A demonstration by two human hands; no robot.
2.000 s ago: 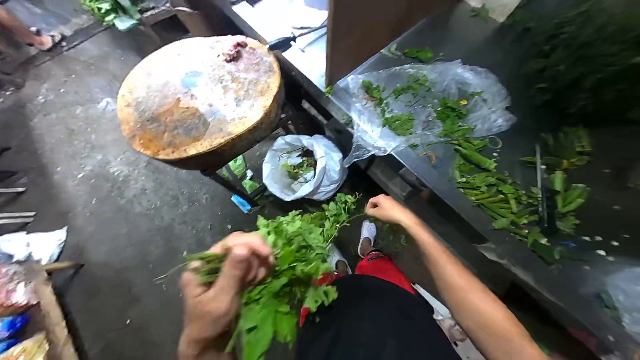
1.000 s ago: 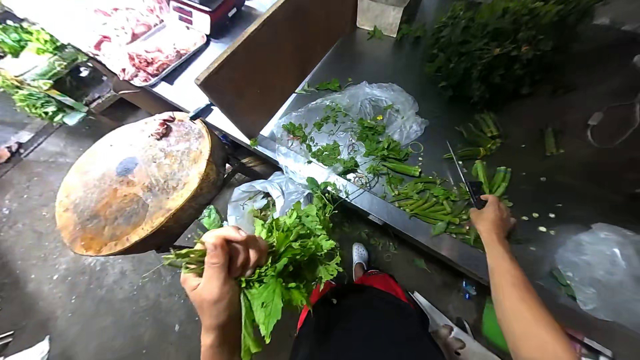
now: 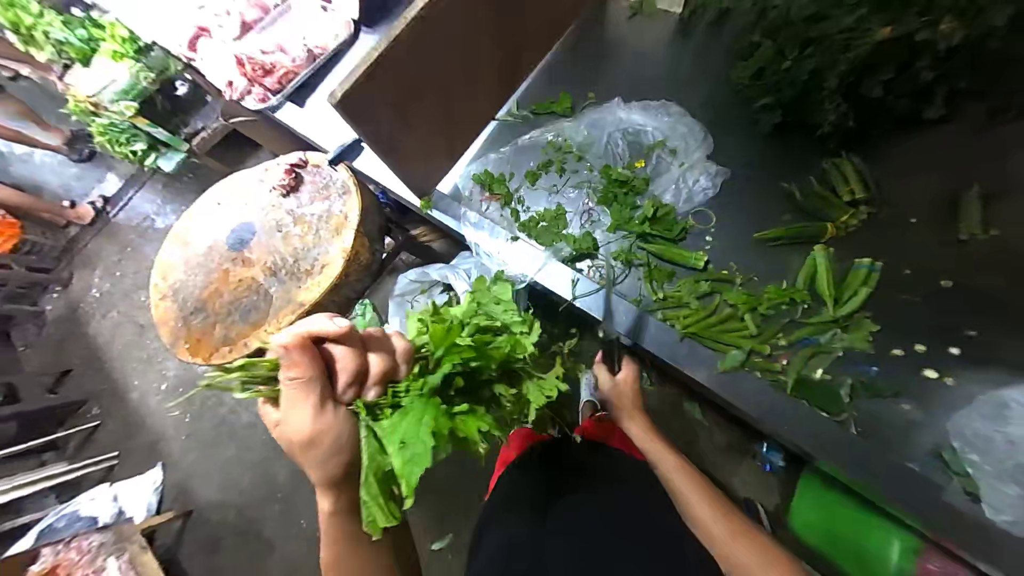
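Note:
My left hand (image 3: 332,380) is closed around the stems of a bunch of leafy greens (image 3: 456,376), whose leaves spread out to the right. The dark handle of a knife (image 3: 610,320) is in my right hand (image 3: 622,392), beside the front edge of the metal table (image 3: 800,456); its blurred blade points up and away. Vine sprigs lie on a clear plastic bag (image 3: 656,136) on the table. To the right of the knife are cut green stalks (image 3: 712,320) and bundled okra-like pods (image 3: 836,280).
A round chopping block (image 3: 264,256) with a meat scrap stands at the left, with a white plastic bag (image 3: 428,288) beside it. Behind are a brown board (image 3: 456,88) and a meat tray (image 3: 320,56). Another person's feet (image 3: 80,212) show at far left. A green container (image 3: 848,520) sits below the table.
My right hand, earlier off the table without the knife, reached the knife beside the pods and has since brought it left to the table's edge. My left hand keeps hold of the greens.

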